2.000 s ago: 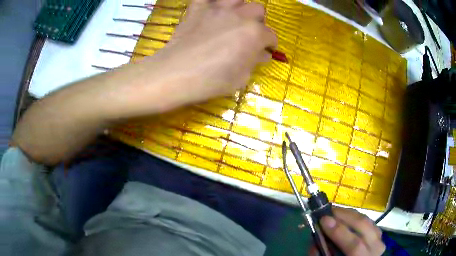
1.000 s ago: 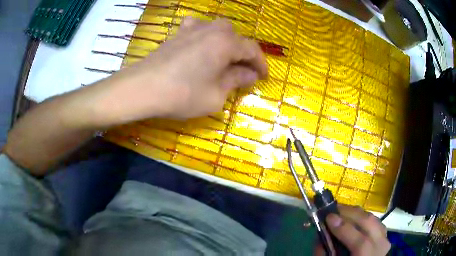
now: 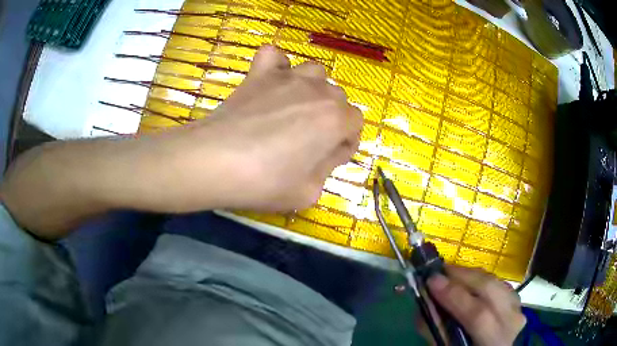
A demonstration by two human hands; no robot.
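Observation:
The amber-yellow flexible circuit panel (image 3: 467,135) lies in front of me, with thin dark lead wires (image 3: 145,82) in rows across its left cells and past its left edge. My left hand (image 3: 291,135) is over the panel's middle, fingers pinched; a thin dark lead wire (image 3: 361,163) sticks out from them towards the iron tip. My fingertips are mostly hidden. My right hand (image 3: 477,301) holds the soldering iron (image 3: 402,208), its tip at a cell border close to the wire end. The curved solder feed tube (image 3: 383,219) runs beside it. A red wire bundle (image 3: 348,47) lies on the panel.
Green circuit boards (image 3: 66,20) are stacked at the upper left on the white board (image 3: 51,101). A brownish tape roll (image 3: 551,27) is at the upper right. A black box (image 3: 582,203) with cables stands along the panel's right side.
My left hand has left the red bundle and moved down towards the iron, now with a wire showing at its fingers. The iron tip has shifted slightly up and left. The view has shifted slightly.

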